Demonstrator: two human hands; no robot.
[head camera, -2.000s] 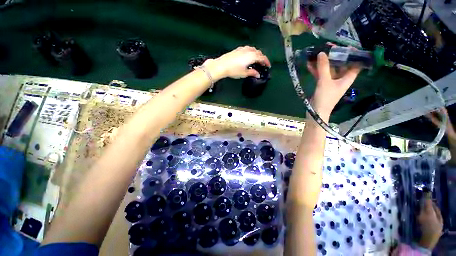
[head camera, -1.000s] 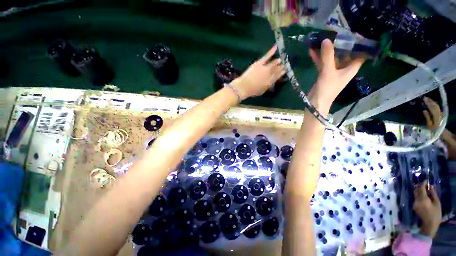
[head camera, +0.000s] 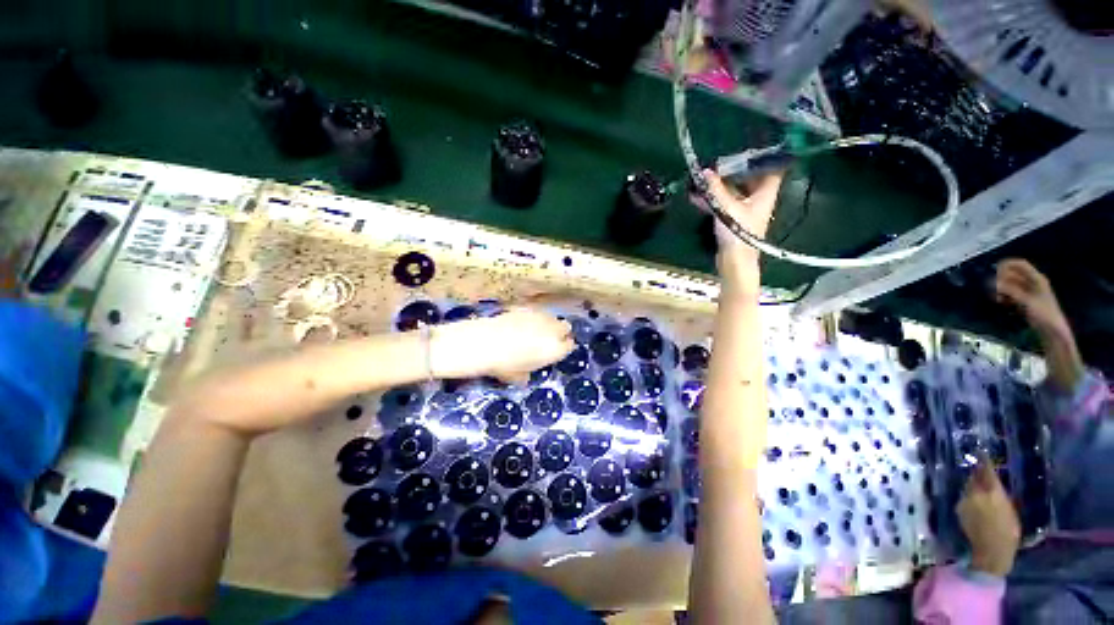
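My left hand (head camera: 528, 344) is over the upper part of the clear blister tray (head camera: 574, 546), fingertips bent down at the round black discs (head camera: 514, 464); whether it grips a disc is hidden. My right hand (head camera: 743, 210) is closed around the power screwdriver (head camera: 760, 158) above the green belt, its green fitting pointing to the upper right. The tool's front end is mostly hidden by the hand. A black cylindrical unit (head camera: 641, 205) stands just left of my right hand. Another unit (head camera: 518, 165) stands upright further left.
More black units (head camera: 358, 143) stand on the belt (head camera: 440, 73) at left. A pale hose (head camera: 950, 195) loops right of my hand, near a metal post and fan. Cream rings (head camera: 320, 293) and a loose disc (head camera: 414, 269) lie beside the tray. A neighbour's hands (head camera: 987, 519) are at right.
My left hand has moved from the belt back to the tray. My right hand and the screwdriver have moved down and left, and the tool is turned. The units show further right.
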